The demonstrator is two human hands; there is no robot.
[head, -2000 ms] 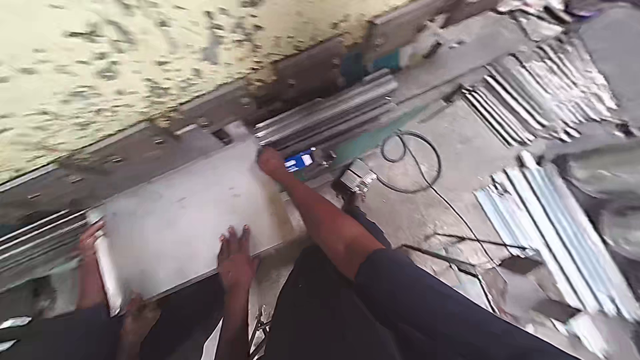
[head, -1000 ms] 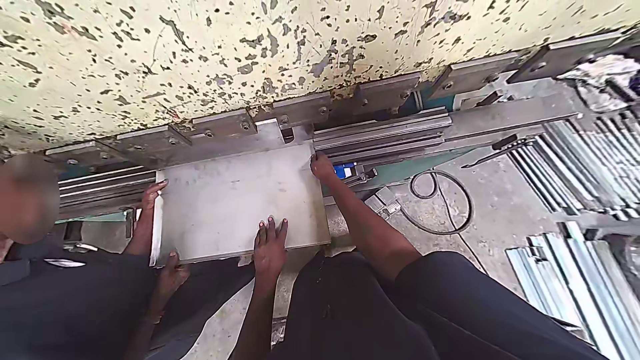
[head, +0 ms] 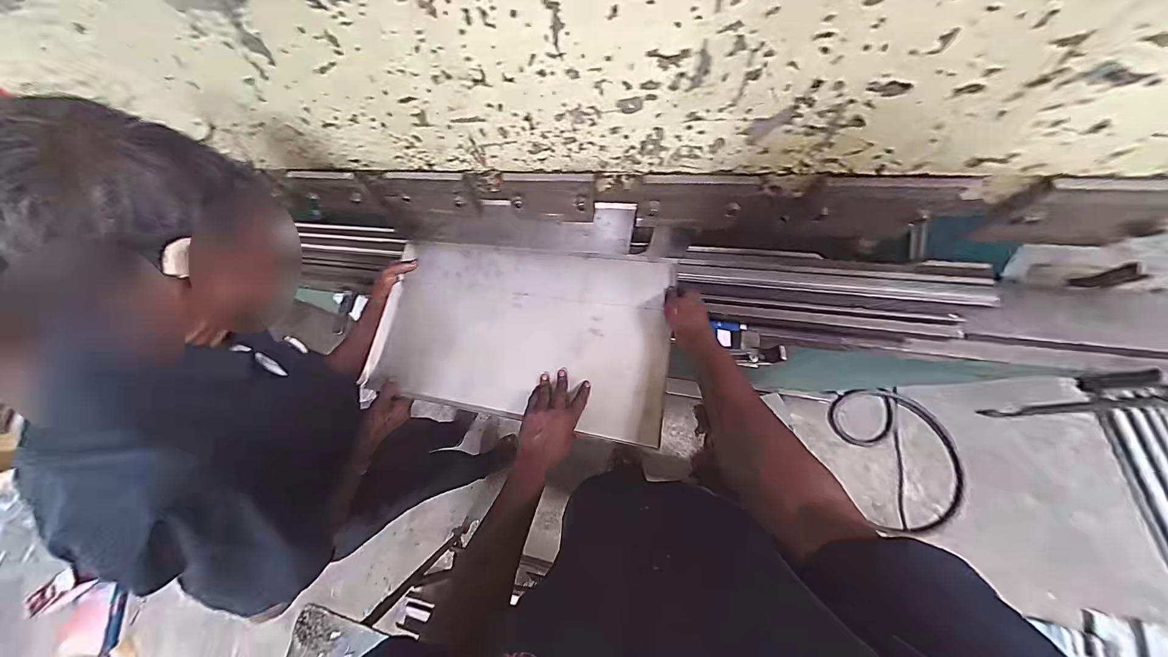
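A flat metal sheet (head: pixel 520 333) with bent side edges lies against the bed of a large press machine (head: pixel 602 87) with chipped cream paint. My left hand (head: pixel 552 424) rests on the sheet near its front edge, fingers spread, palm side down. At the sheet's right edge, my right hand (head: pixel 686 315) grips the rim, its fingertips partly hidden. A co-worker's two hands hold the sheet's left end, one (head: pixel 388 283) at the back corner and the other (head: pixel 388 411) at the front corner.
Long metal die bars (head: pixel 839 292) run along the machine bed on both sides of the sheet. A blue device (head: pixel 727 333) sits just right of my right hand. A black cable (head: pixel 949 456) coils on the floor at right, near metal strips (head: pixel 1141 456). The co-worker (head: pixel 182 438) stands close at left.
The view has swung left, showing more of the co-worker. My hands stay at the same places on the sheet, and the co-worker's hands still hold its left end.
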